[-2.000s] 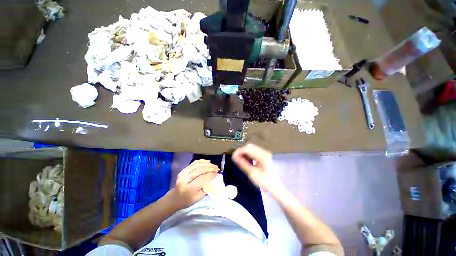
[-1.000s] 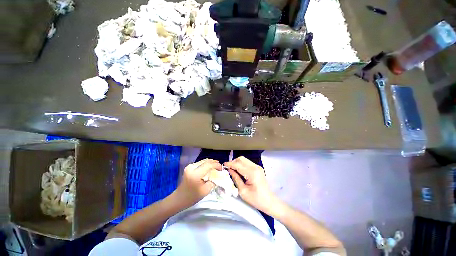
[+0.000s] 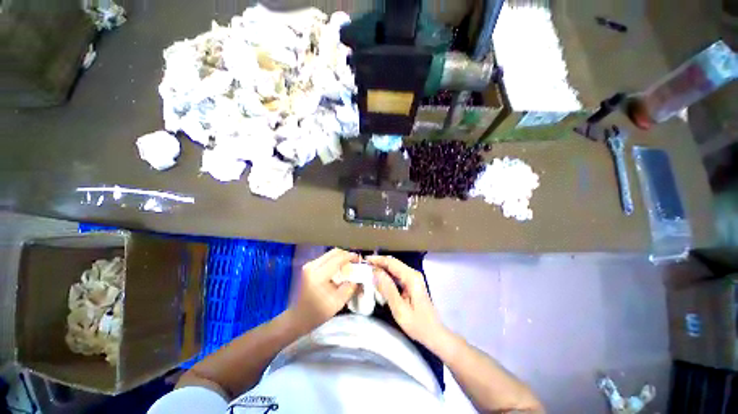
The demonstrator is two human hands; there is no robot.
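Note:
My left hand and my right hand are together over my lap, just below the table edge. Both hold a small cream-white plush piece between their fingertips. What the fingertips pinch at the top of the piece is too small to tell. The dark green hand press stands on the brown table beyond my hands, its small metal base near the front edge. A pile of dark safety eyes lies right of the base, with white washers beside it.
A large heap of plush pieces lies left of the press. The parts box stands behind it. A wrench, a sleeved dark rectangle and a bottle lie right. A carton and blue crate are below left.
My right hand has come in from the right to meet my left hand at the plush piece. Since then both hands have shifted only slightly, and the piece now hangs between them.

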